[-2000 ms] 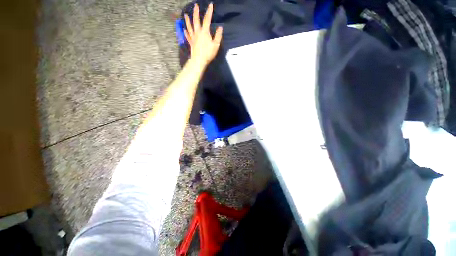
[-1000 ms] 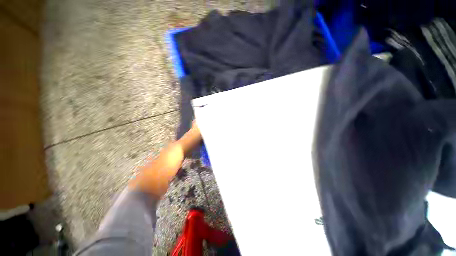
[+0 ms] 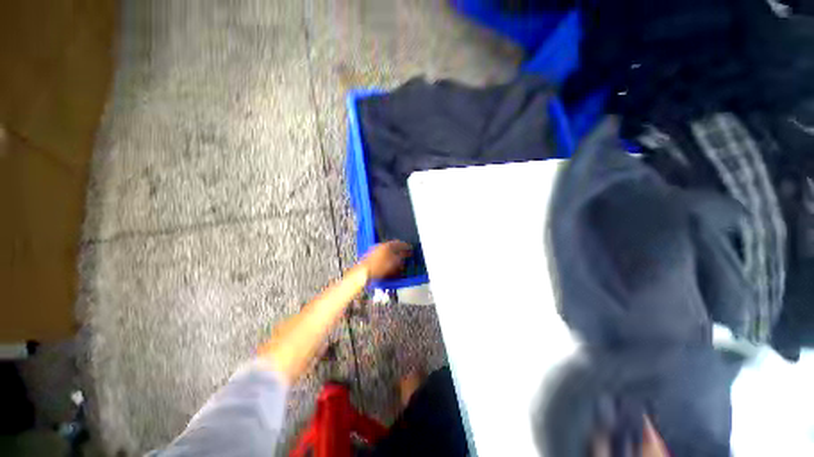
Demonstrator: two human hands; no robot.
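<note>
The blue plastic crate [image 3: 360, 170] on the floor is full of dark garments [image 3: 455, 125]. My left hand [image 3: 389, 259] is at the crate's near corner, beside the table edge, with its fingers over the dark cloth. It is blurred, and I cannot tell whether it grips anything. A dark grey garment [image 3: 634, 259] lies bunched on the white table [image 3: 486, 268]. My right hand [image 3: 629, 437] is at the bottom edge on this garment, blurred and partly cut off; its grip is unclear.
A red stool [image 3: 335, 424] stands on the speckled floor at the bottom. Black and plaid garments [image 3: 736, 161] are heaped at the upper right. More blue plastic [image 3: 553, 45] shows behind the crate. A brown cardboard surface [image 3: 53, 178] lines the left side.
My left hand was spread over the dark cloth, then partly hidden by the table edge; now it shows at the crate's near corner. My right hand has come into view. The crate now shows more fully.
</note>
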